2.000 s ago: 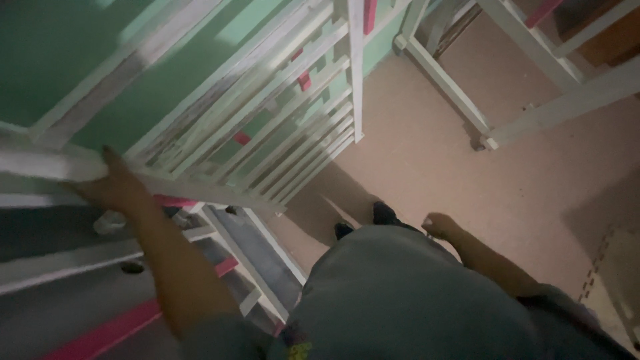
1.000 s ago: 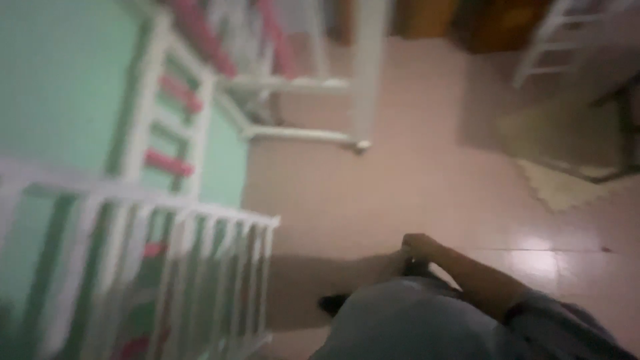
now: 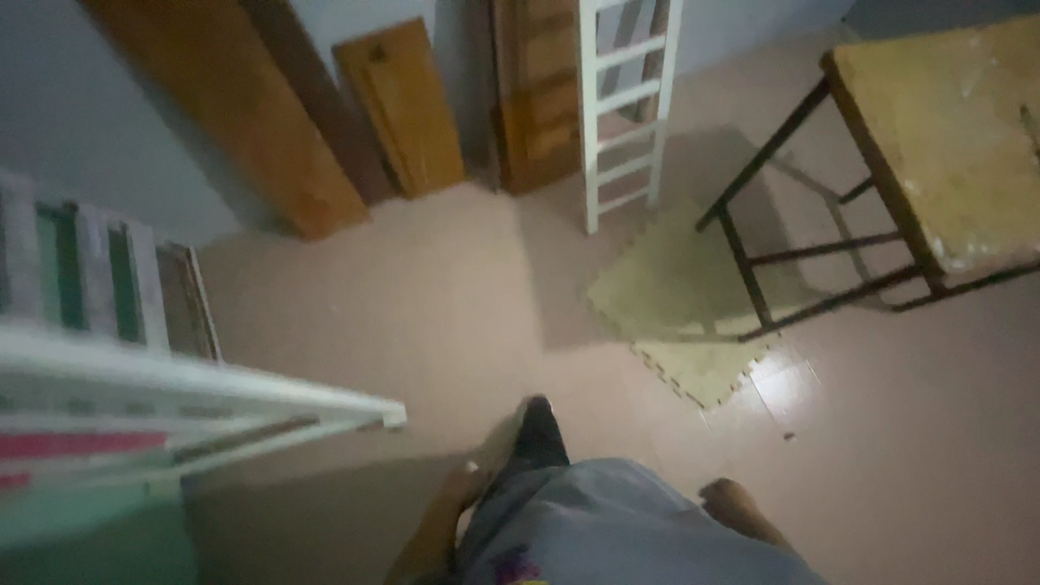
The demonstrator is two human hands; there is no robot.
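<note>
My left hand (image 3: 465, 486) hangs low beside my thigh, partly blurred, touching no object that I can make out. On the other side of my grey shirt, my right hand (image 3: 729, 497) hangs with its fingers curled in; whether it holds anything small cannot be seen. A white frame with pink parts (image 3: 268, 400) stands to the left, its near corner short of my left hand. One dark shoe (image 3: 538, 414) shows on the floor between the hands.
A table with metal legs (image 3: 942, 138) stands at the right, over a yellowish foam mat (image 3: 691, 357). A white ladder (image 3: 630, 97) leans at the back beside brown wooden panels (image 3: 418, 114). A small dark bit (image 3: 789, 437) lies on the tiles.
My left hand, earlier on the white rail, now hangs by my side. The view has swung widely to the right, towards the table and the wooden panels.
</note>
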